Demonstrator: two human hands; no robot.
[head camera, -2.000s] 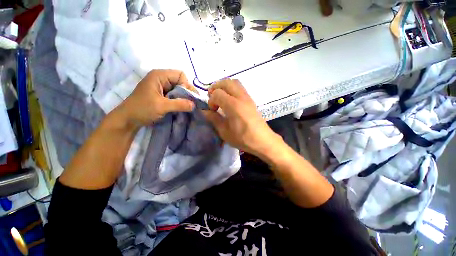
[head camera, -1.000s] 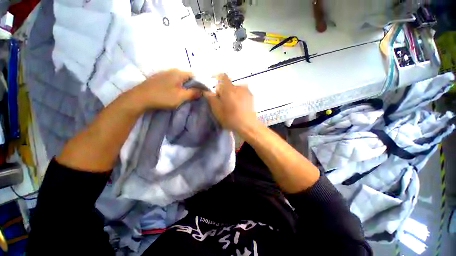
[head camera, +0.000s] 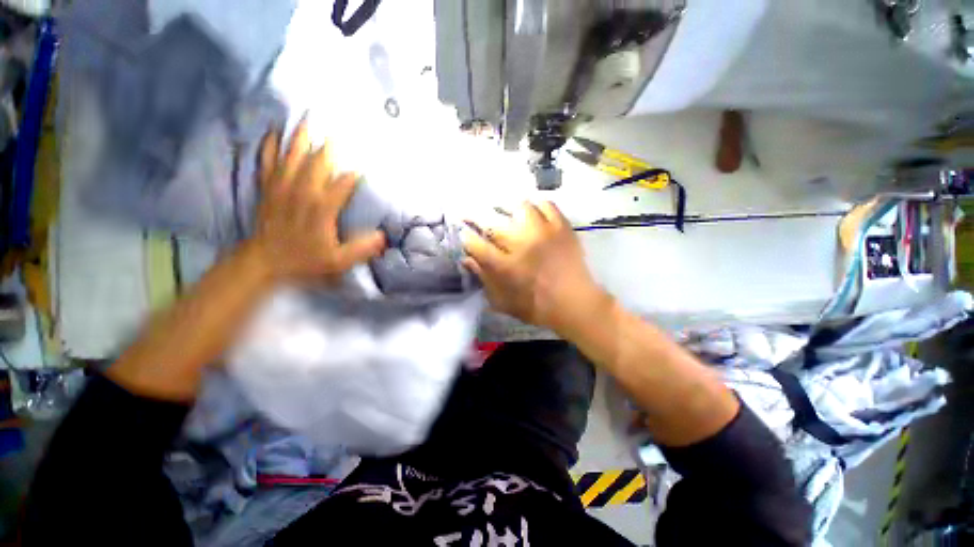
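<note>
The quilted garment (head camera: 352, 369), pale and grey, lies over the table's front edge and hangs down, blurred, below my hands. A darker grey quilted part (head camera: 420, 254) shows between my hands. My left hand (head camera: 304, 219) lies palm down on the fabric with its fingers spread, slightly blurred. My right hand (head camera: 534, 262) has its fingers curled on the right edge of the grey part, left of and below the presser foot (head camera: 547, 169). Its fingertips are partly washed out by glare.
The machine head (head camera: 598, 53) is above my hands. Yellow snips (head camera: 635, 169) with a black cord lie right of the needle area, and a brown handle (head camera: 731, 141) farther right. A notions holder (head camera: 892, 256) is at the table's right end. A garment bundle (head camera: 812, 395) lies below right.
My hands have moved apart; the left has let go of the pinched edge and spread on the fabric. The garment is opened out nearer the needle. The view shows more of the machine head.
</note>
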